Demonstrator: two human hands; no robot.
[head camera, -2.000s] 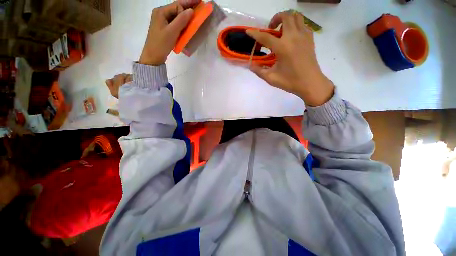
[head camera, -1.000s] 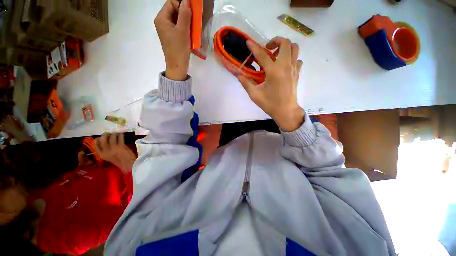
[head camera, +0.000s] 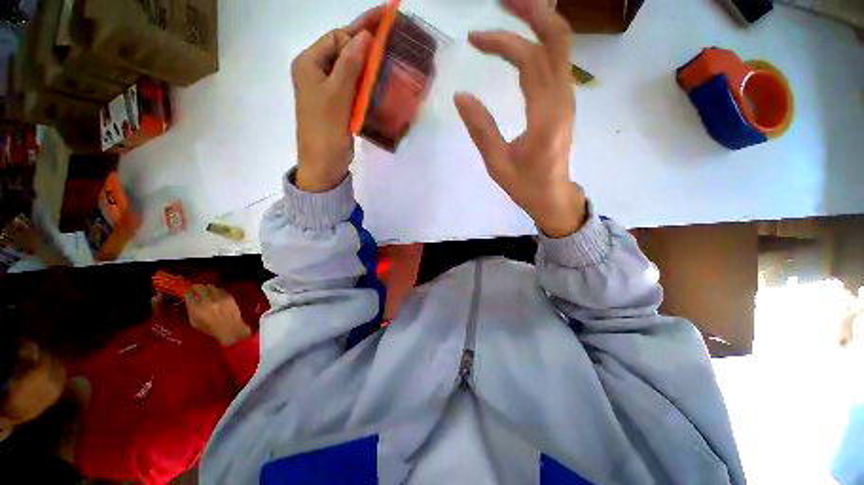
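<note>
My left hand (head camera: 327, 99) holds the retail box by its orange side (head camera: 376, 71), at the upper middle of the view above the white table. The box is tilted, and its other side is blurred and reddish-dark. My right hand (head camera: 532, 123) is raised to the right of the box, fingers spread, holding nothing and not touching the box. The orange cable coil does not show clearly; I cannot tell whether the blurred reddish part is the coil inside the box.
A tape dispenser (head camera: 734, 98) stands at the right on the white table (head camera: 644, 152). A yellow-green strip (head camera: 582, 75) lies behind my right hand, another (head camera: 225, 230) at left. Brown cartons (head camera: 142, 38) are stacked upper left. A person in red (head camera: 161, 379) holds an orange coil (head camera: 172, 284).
The orange coil and clear bag are gone from the table between my hands. My right hand has let go of the coil and opened. The box has turned, showing its reddish-dark side.
</note>
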